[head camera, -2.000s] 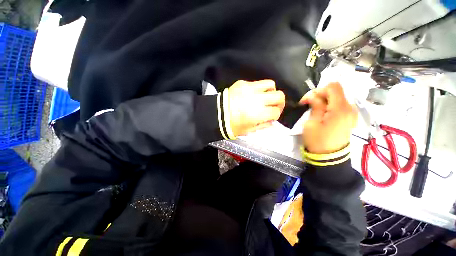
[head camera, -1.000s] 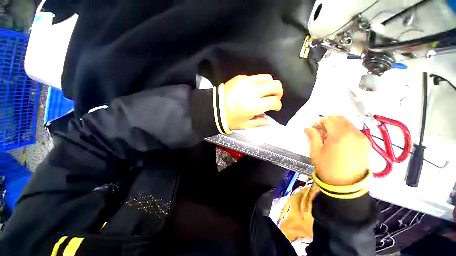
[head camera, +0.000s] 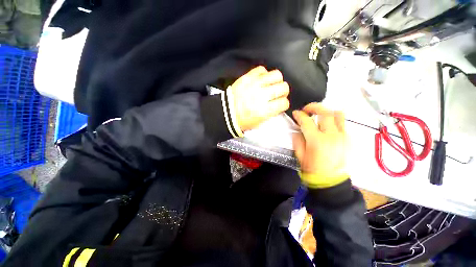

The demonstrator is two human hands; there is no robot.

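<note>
A large black fabric garment piece [head camera: 193, 44] lies spread over the table, left of the machine head. My left hand [head camera: 259, 99] rests on its edge with curled fingers; what lies under the fingertips is hidden. My right hand [head camera: 322, 143] is just right of it, slightly blurred, thumb and fingers together at a thin white strip [head camera: 288, 121] by the black edge. Whether the right fingers grip the strip is hard to tell. The sewing machine head [head camera: 342, 21] is at the top right, above my hands.
Red-handled scissors [head camera: 380, 151] and a black-handled screwdriver [head camera: 438, 161] lie right of my hands. A ruler strip [head camera: 261, 154] runs along the near table edge. Black pieces with white wavy lines [head camera: 402, 229] hang lower right. A blue crate [head camera: 21, 104] stands on the floor at left.
My right hand moved right and down, away from my left hand, then came back beside it. My left hand stayed on the black fabric. The view has shifted slightly.
</note>
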